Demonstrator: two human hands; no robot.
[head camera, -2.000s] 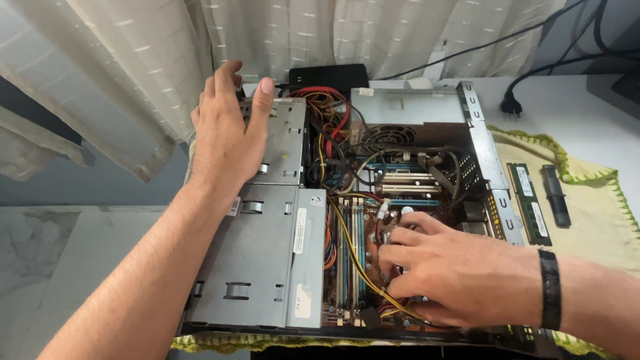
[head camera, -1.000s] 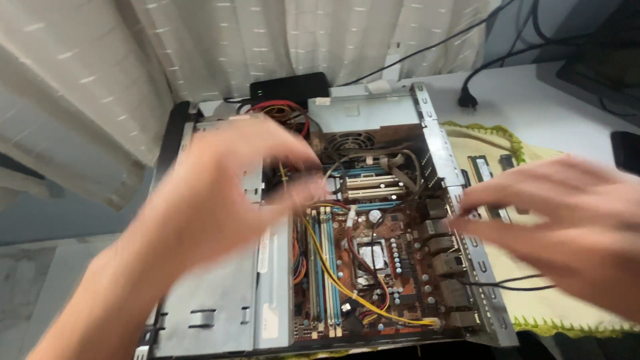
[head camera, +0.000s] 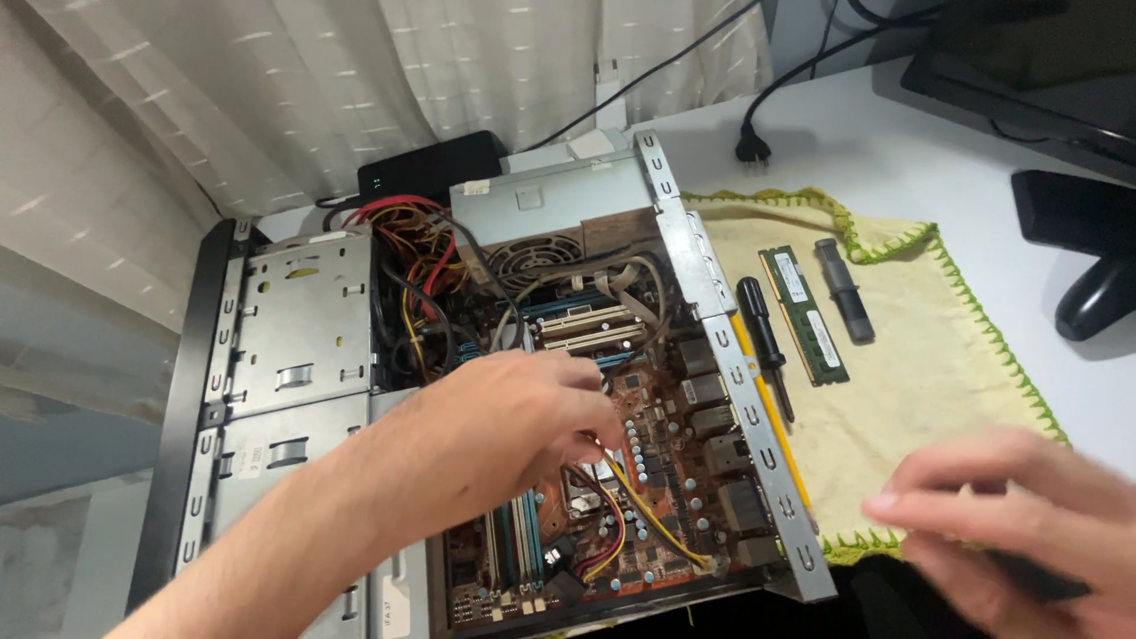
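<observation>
Above the motherboard (head camera: 657, 426) of an opened desktop computer case, my left hand (head camera: 541, 408) has its fingertips closed on a yellow and black cable (head camera: 643, 506). That cable runs to a connector at the board's front right corner. Below the hand lie the CPU socket (head camera: 583, 503) and the memory slots (head camera: 515, 541). My right hand (head camera: 1003, 515), blurred, is held with fingers apart over the front right of the cloth, touching nothing visible. A black screwdriver (head camera: 761, 328), a green RAM module (head camera: 803, 315) and a dark grey capped tube (head camera: 845, 291) lie beside the case.
The cream cloth (head camera: 923, 355) has a green crocheted edge. The case's metal rail (head camera: 741, 382) stands between the board and the cloth. Behind are a black box (head camera: 430, 167), a power plug (head camera: 753, 146) and a curtain (head camera: 399, 71). A monitor (head camera: 1038, 71) is at the back right.
My left hand has moved from the drive cage onto the cable over the board. My right hand has left the board and moved right, over the cloth.
</observation>
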